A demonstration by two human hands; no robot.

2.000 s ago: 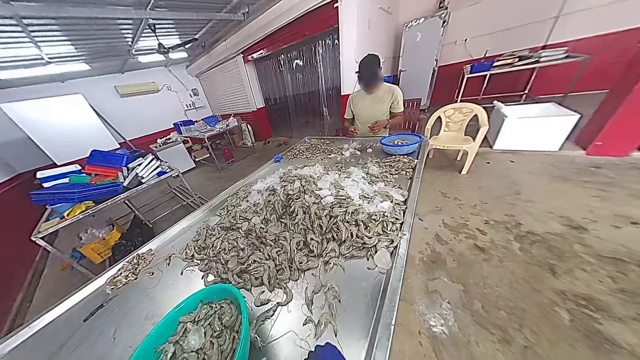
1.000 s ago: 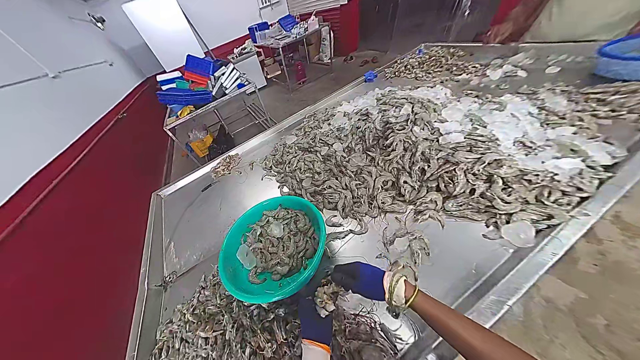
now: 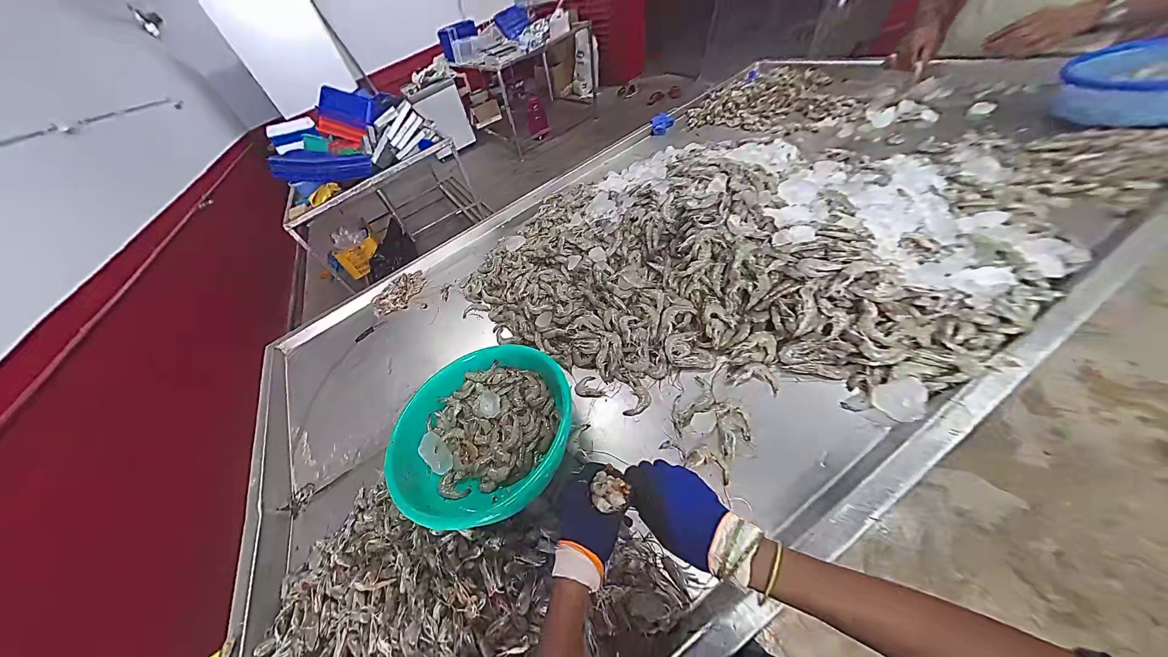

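Observation:
My left hand [image 3: 589, 511], in a dark blue glove with a white and orange cuff, is closed around a small clump of shrimp [image 3: 610, 490]. Beside it my right hand [image 3: 677, 511], in a blue glove, has its fingers at that clump; whether they grip anything is hidden. A green plastic basin [image 3: 401, 488] with shrimp and ice pieces stands just left of my hands. Below and under my hands lies a heap of shrimp heads and shells [image 3: 411, 584]. Beyond them spreads a big pile of whole shrimp [image 3: 657, 274], with a few loose shrimp [image 3: 716, 420] nearer.
The steel table [image 3: 794, 447] has a raised rim. Crushed ice [image 3: 903, 210] covers part of the pile. At the far end are a co-worker's hands [image 3: 1049, 27] and a blue basket [image 3: 1109, 87]. A side table at left holds coloured trays [image 3: 319, 167]. A red wall stands left.
The view has swung down and left since two seconds ago, bringing both gloved hands into sight. Against one second ago, my hands remain together beside the green basin.

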